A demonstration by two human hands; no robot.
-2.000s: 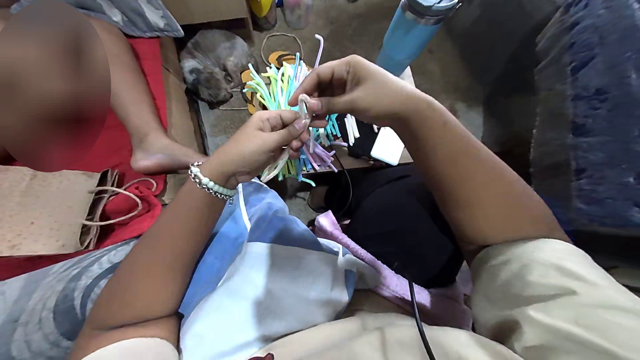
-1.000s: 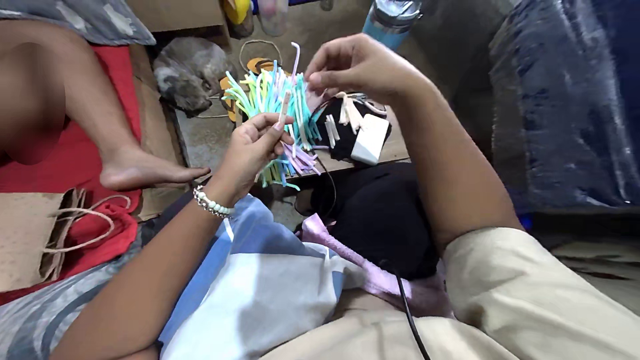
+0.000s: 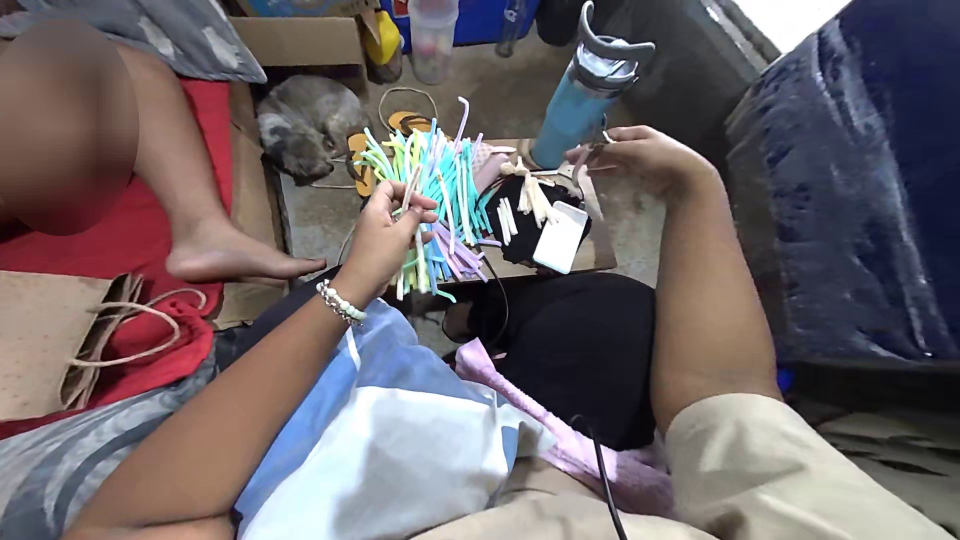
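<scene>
My left hand (image 3: 394, 225) pinches a pale, thin pipe cleaner (image 3: 411, 187) between thumb and fingers, over the near left side of a pile of pastel pipe cleaners (image 3: 450, 187). My right hand (image 3: 645, 157) is apart from it, to the right of a blue tumbler (image 3: 564, 120); its fingers are at a pair of scissors, seen only in part, and their grip is unclear. Between the hands, cream bundled pieces (image 3: 534, 196) and short white pieces (image 3: 507, 221) lie on a black cloth (image 3: 517, 251), beside a white rectangular object (image 3: 561, 238).
A low wooden board (image 3: 604, 244) bears these things. Beyond it are orange sandals (image 3: 411, 122) and a curled-up grey cat (image 3: 311, 127). Another person's bare foot (image 3: 225, 251) rests at the left, near a paper bag (image 3: 49, 337). A black cable (image 3: 604, 480) crosses my lap.
My hands were together over the pile two seconds ago. My right hand has moved away to the right, beside the tumbler, while my left stays at the pile with the pale piece.
</scene>
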